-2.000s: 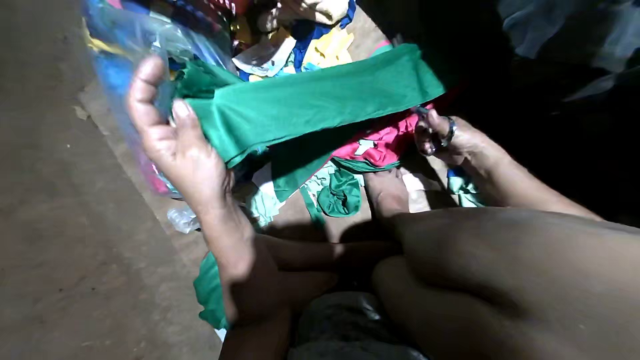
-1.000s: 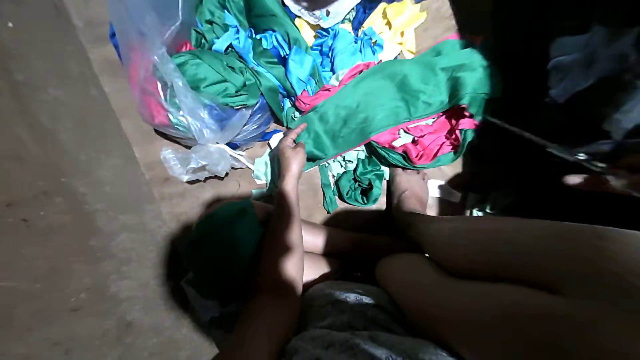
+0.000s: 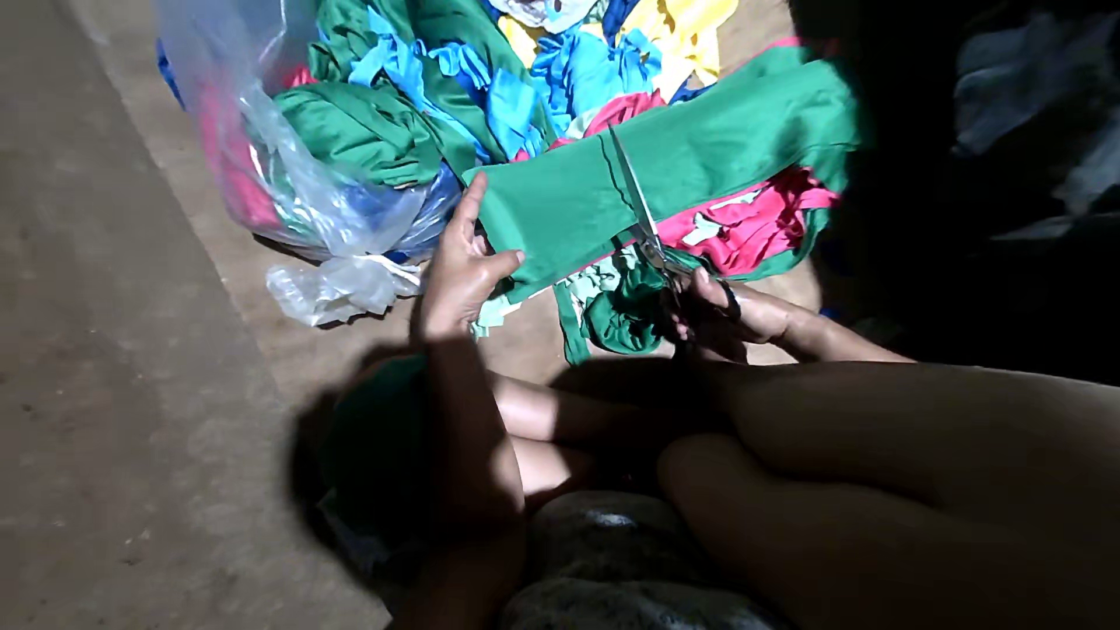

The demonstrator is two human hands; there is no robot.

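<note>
A long strip of green fabric (image 3: 700,144) stretches across the upper middle over other cloth. My left hand (image 3: 464,276) grips its left end, with the thumb on top near the lower corner and a finger at the upper corner. My right hand (image 3: 722,311) holds metal scissors (image 3: 646,214) by their dark handles. One long blade lies over the strip, pointing up and left, beside a dark line across the fabric; whether that line is a cut or a shadow I cannot tell. Crumpled pink fabric (image 3: 761,223) and a bundled green piece (image 3: 626,315) lie just below the strip.
A clear plastic bag (image 3: 324,210) with green, pink and blue cloth stands at the upper left. Light blue cloth (image 3: 586,74) and yellow cloth (image 3: 678,35) are heaped at the top. My bent legs (image 3: 857,446) fill the lower right; dark green cloth (image 3: 376,437) lies by my left forearm.
The green strip, raised between my hands two seconds ago, now lies lower over the pile. My right hand and the scissors, far to the right a second ago, have come left onto the strip.
</note>
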